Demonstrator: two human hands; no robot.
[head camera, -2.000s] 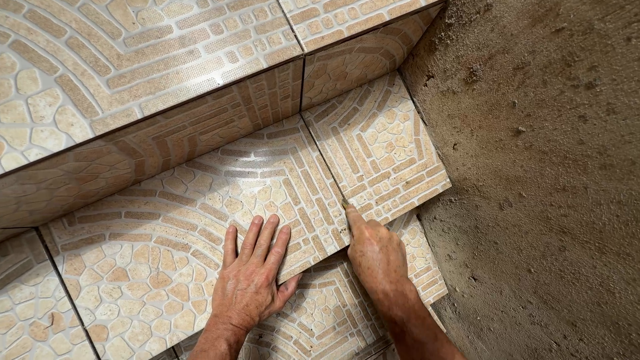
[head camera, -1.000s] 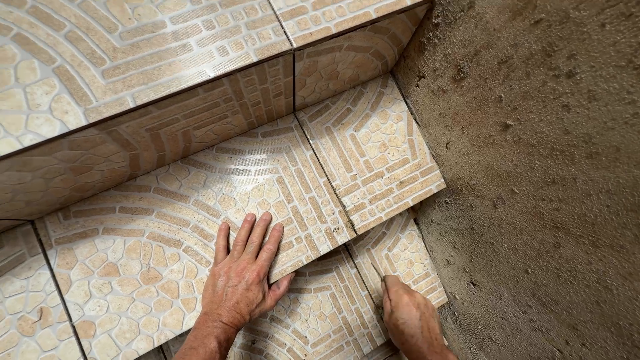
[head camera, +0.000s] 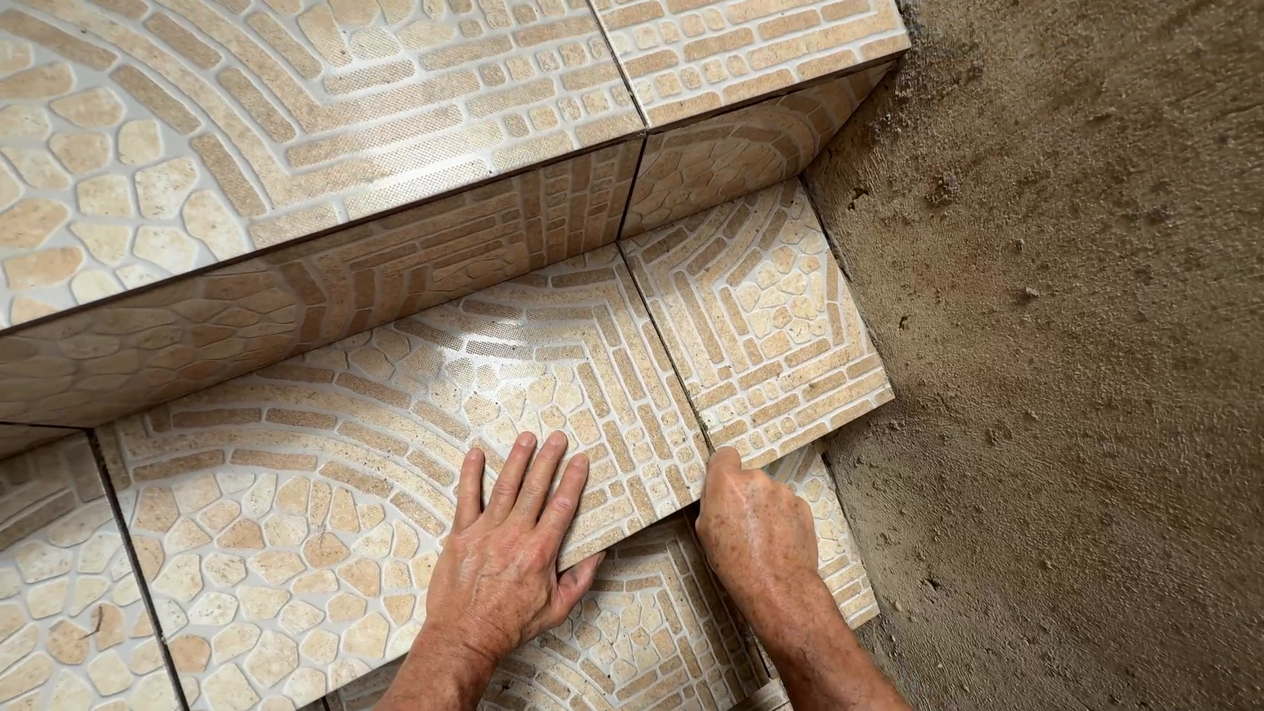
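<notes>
My left hand (head camera: 513, 543) lies flat on a large stone-patterned tile (head camera: 326, 523) of a stair tread, its fingers apart and its thumb over the front edge. My right hand (head camera: 755, 513) is closed in a fist at the tread's front edge, by the lower end of the joint between that tile and a smaller patterned tile (head camera: 770, 336). Whatever the right fist holds is hidden behind the fingers. The joint between the two tiles shows as a narrow dark line.
A tiled riser (head camera: 444, 237) rises behind the tread to an upper tiled step (head camera: 395, 118). A rough, bare cement wall (head camera: 1066, 375) borders the right side. Below the tread is a lower patterned tile step (head camera: 642, 622).
My right hand has moved from over the lower step up to the tread's front edge at the joint. A thin tool showed in it earlier. My left hand has stayed on the large tile.
</notes>
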